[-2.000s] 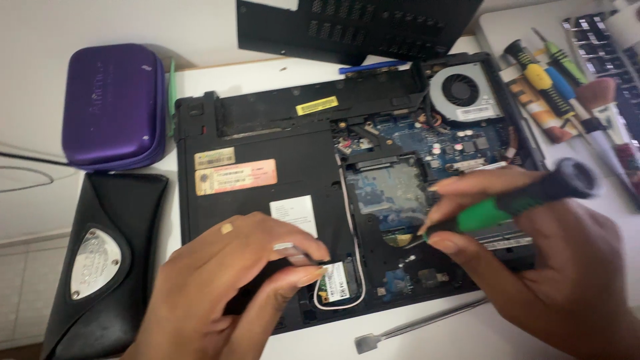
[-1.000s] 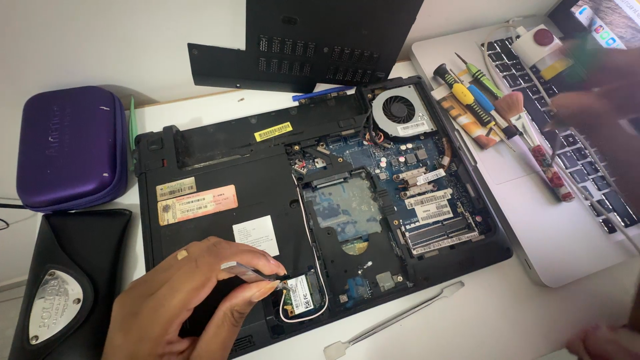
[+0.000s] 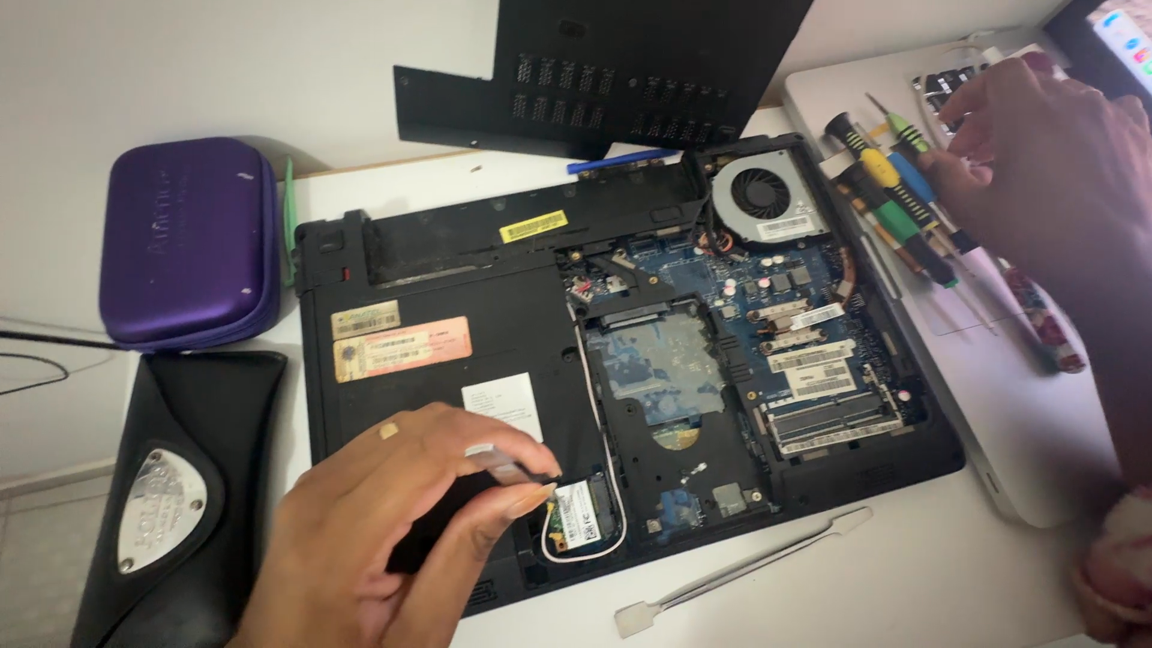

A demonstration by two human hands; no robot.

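My left hand pinches a slim grey object with a dark tip between thumb and forefinger, just beside the wireless card. The card sits in the opened underside of a black laptop, with a pale cable looped around it. Metal, a fan and memory slots show in the laptop's right part. At the upper right, my right hand has bent fingers over a silver laptop's keyboard; its fingertips are partly hidden, so whether it holds anything is unclear. A green and black screwdriver lies nearby among other tools.
The black vented cover stands behind the opened laptop. A purple case and a black pouch are at left. A metal spudger lies in front. The silver laptop at right carries several screwdrivers and a brush.
The green and black screwdriver, in my right hand two seconds ago, now lies on the silver laptop. My right hand has moved to the upper right; my left hand remains by the wireless card.
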